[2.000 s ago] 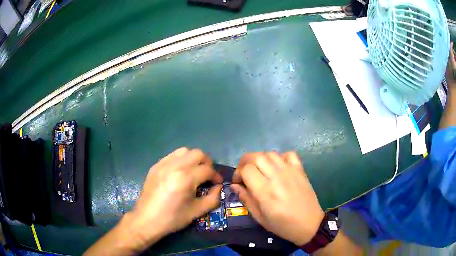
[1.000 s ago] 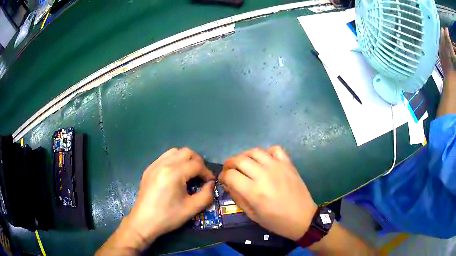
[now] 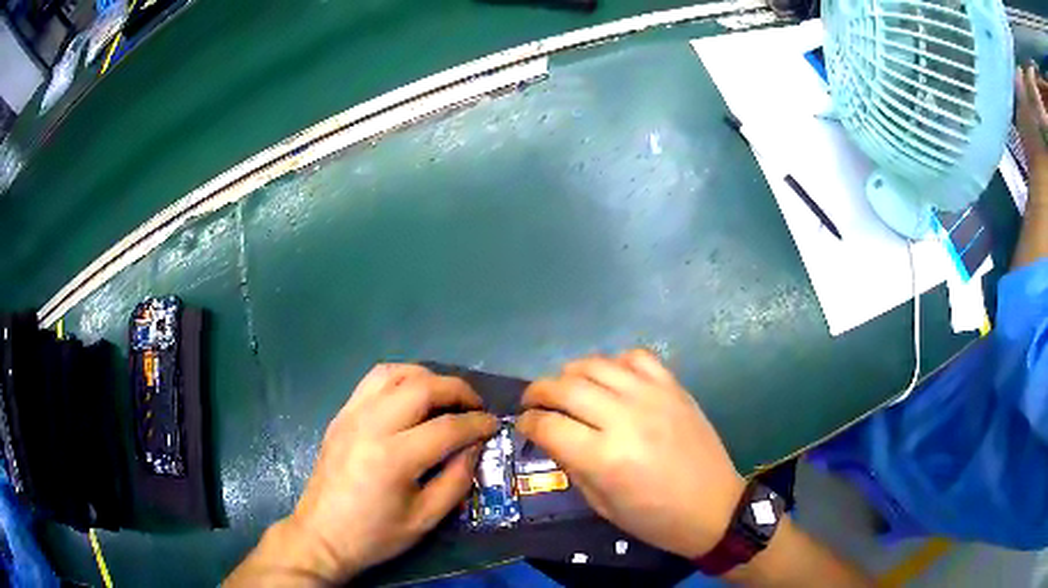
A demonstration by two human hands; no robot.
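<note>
An opened phone body with a blue and silver main board (image 3: pixel 495 494) lies on a black pad (image 3: pixel 598 540) at the bench's near edge. An orange flex cable (image 3: pixel 542 482) shows beside the board. My left hand (image 3: pixel 397 454) is over the board's left side, fingertips at its top edge. My right hand (image 3: pixel 632 448) covers the phone's right part, its fingertips near the left ones at the same edge. Both hands' fingertips are bent close together; what lies between or under them is too small or hidden to tell.
Another opened phone (image 3: pixel 159 391) lies on a black pad at left, beside a black stack (image 3: pixel 63 425). A mint fan (image 3: pixel 919 103), white paper (image 3: pixel 804 264) and dark pen (image 3: pixel 814 207) are at right. A pale rail (image 3: pixel 345 121) crosses behind. Another person's blue sleeve (image 3: pixel 965 425) is at right.
My left fingers have spread out flatter and uncovered more of the main board. The dark object at the top edge has shifted right. Both hands stay over the phone.
</note>
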